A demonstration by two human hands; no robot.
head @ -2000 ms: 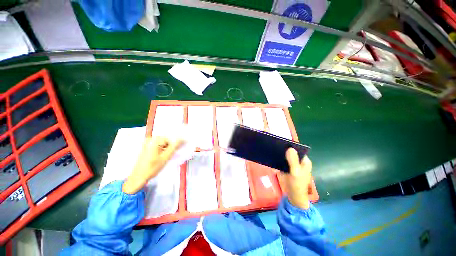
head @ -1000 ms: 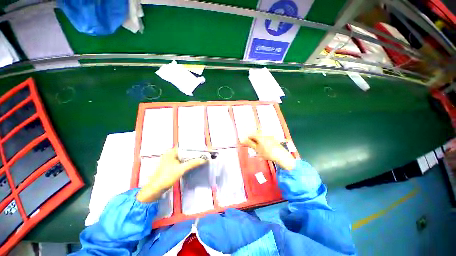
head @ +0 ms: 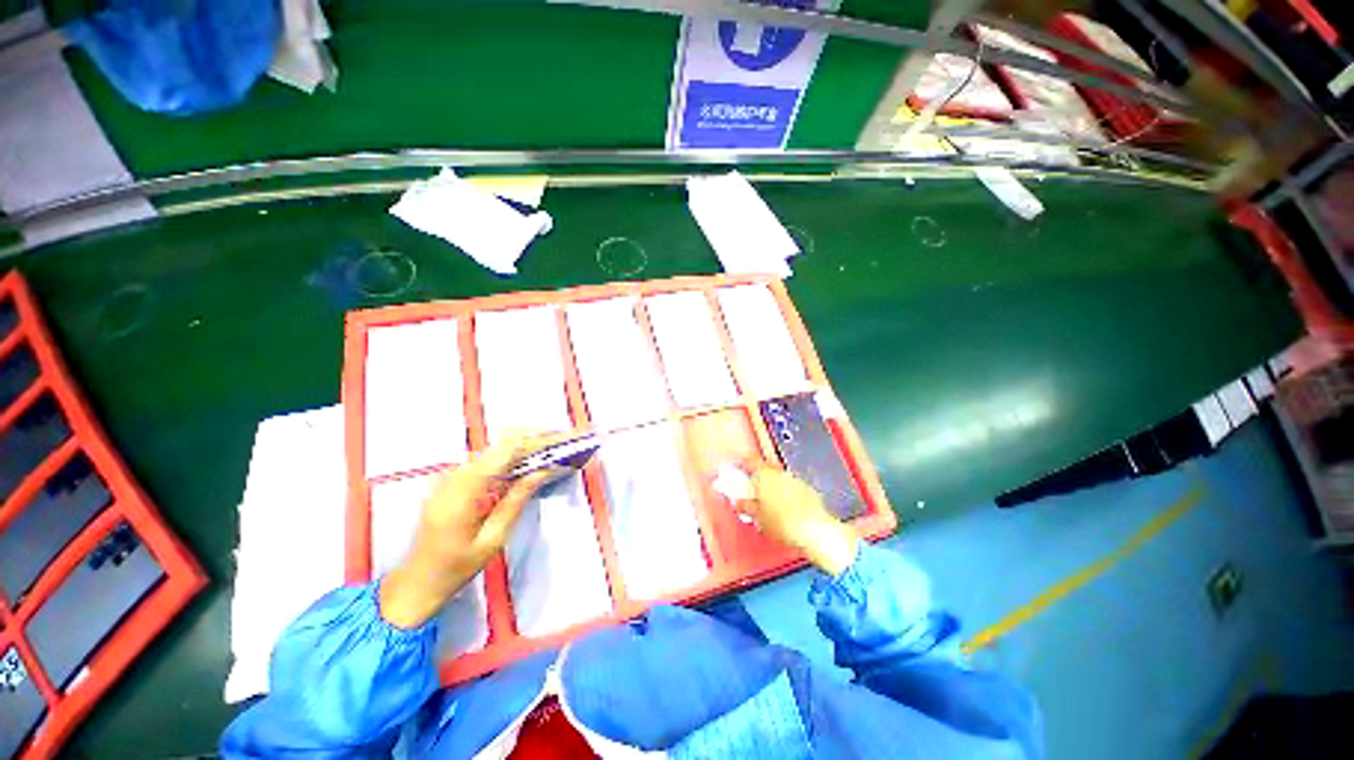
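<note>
An orange-red tray (head: 357, 431) with two rows of pockets lies in front of me. White sheets (head: 414, 394) cover the far row and the left near pockets. My left hand (head: 463, 523) holds a thin dark panel (head: 556, 457), tilted nearly edge-on, above the near row. My right hand (head: 790, 512) is low over the uncovered orange pocket, its fingertips pinched at a small white label (head: 732, 483); the fingers partly hide it. Another dark panel (head: 814, 446), camera holes at its far end, lies uncovered in the rightmost near pocket.
A loose white sheet pile (head: 275, 549) lies left of the tray. Another orange-red tray (head: 171, 572) with dark panels is at far left. White papers (head: 472, 223) lie behind the working tray. A metal rail (head: 594, 159) runs along the back.
The panel in my right hand two seconds ago is no longer there; my left hand now holds one. My right hand has moved down to the label in the pocket. The view has shifted right.
</note>
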